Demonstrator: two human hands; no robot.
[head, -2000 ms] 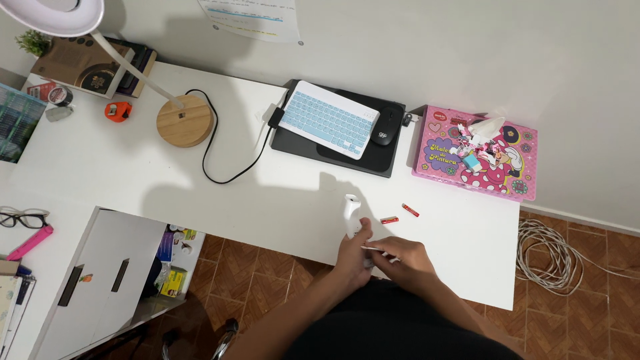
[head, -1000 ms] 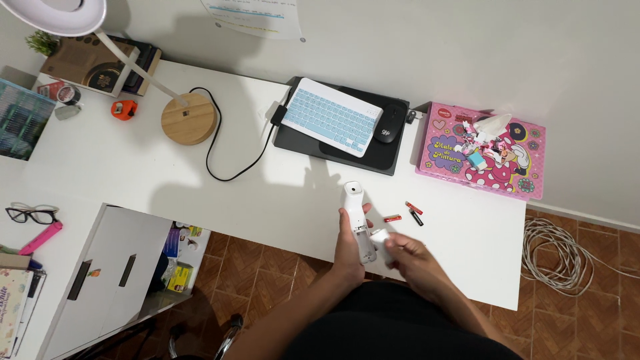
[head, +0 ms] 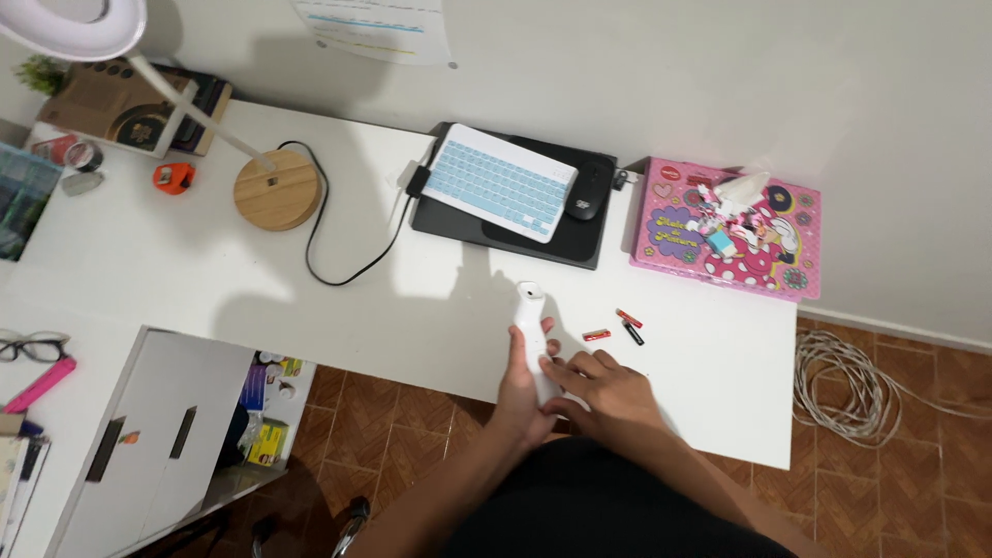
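My left hand [head: 521,391] is closed around a white handheld device [head: 530,322], which looks like an infrared thermometer, its head pointing away from me. My right hand [head: 608,391] rests its fingers on the lower part of the device, the thumb near its bottom end. To the right, on the white desk [head: 721,387], lie a red battery [head: 597,335], another red battery [head: 629,318] and a black battery [head: 633,333]. Whether a cover sits under my right fingers is hidden.
Beyond my hands lie a blue-and-white keyboard [head: 500,182] and a black mouse [head: 589,190] on a black laptop [head: 508,248]. A pink paint case [head: 728,271] is at the right, a lamp's wooden base [head: 277,194] at the left. Coiled cable [head: 845,387] lies on the floor.
A black battery appears beside the red ones, absent two seconds ago. The white piece held apart in my right hand one second ago is no longer seen apart; that hand has moved onto the device.
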